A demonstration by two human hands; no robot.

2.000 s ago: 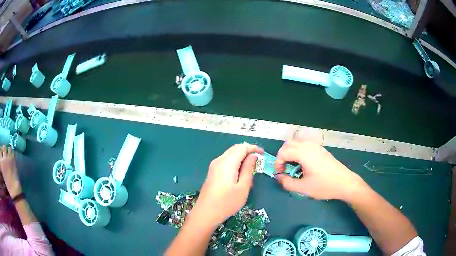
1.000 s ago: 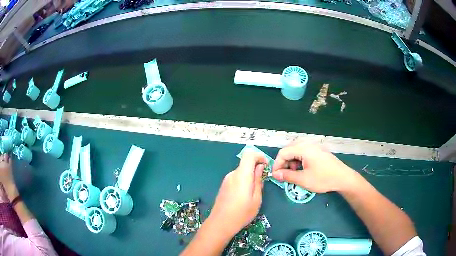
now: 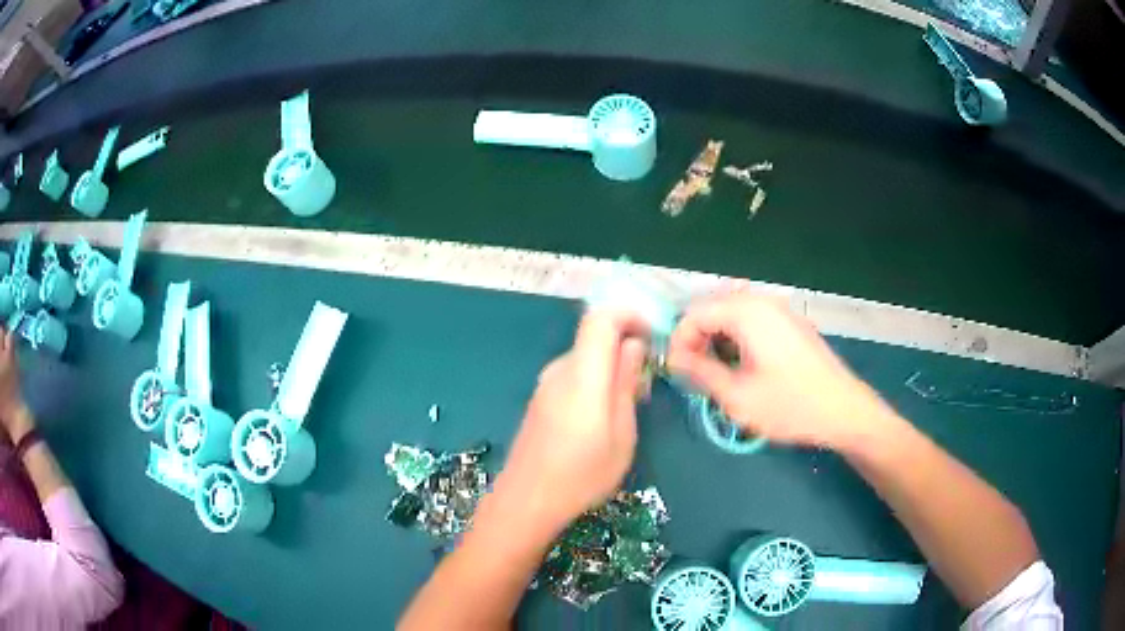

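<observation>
A turquoise fan body (image 3: 730,430) lies between my hands near the pale strip. Its handle is blurred and partly hidden by my fingers, and its round head shows below my right hand. My left hand (image 3: 590,407) is closed with thumb and fingers at the handle. My right hand (image 3: 771,376) has its fingertips pinched close to the left ones; a small greenish piece shows between them, blurred. Which hand grips it is hidden. A pile of circuit boards (image 3: 605,550) lies under and beside my left forearm.
Fan bodies (image 3: 273,446) stand at left. Two grilled fans (image 3: 775,576) lie at lower right. A pale metal strip (image 3: 432,258) divides bench and conveyor belt. The belt holds fan bodies (image 3: 623,137) and brown scraps (image 3: 695,178). Another person's arm (image 3: 49,475) is at the left edge.
The fans and brown scraps on the belt have moved left. My hands stay together at the fan handle, now slightly higher in the view. The fan head came into view below my right hand.
</observation>
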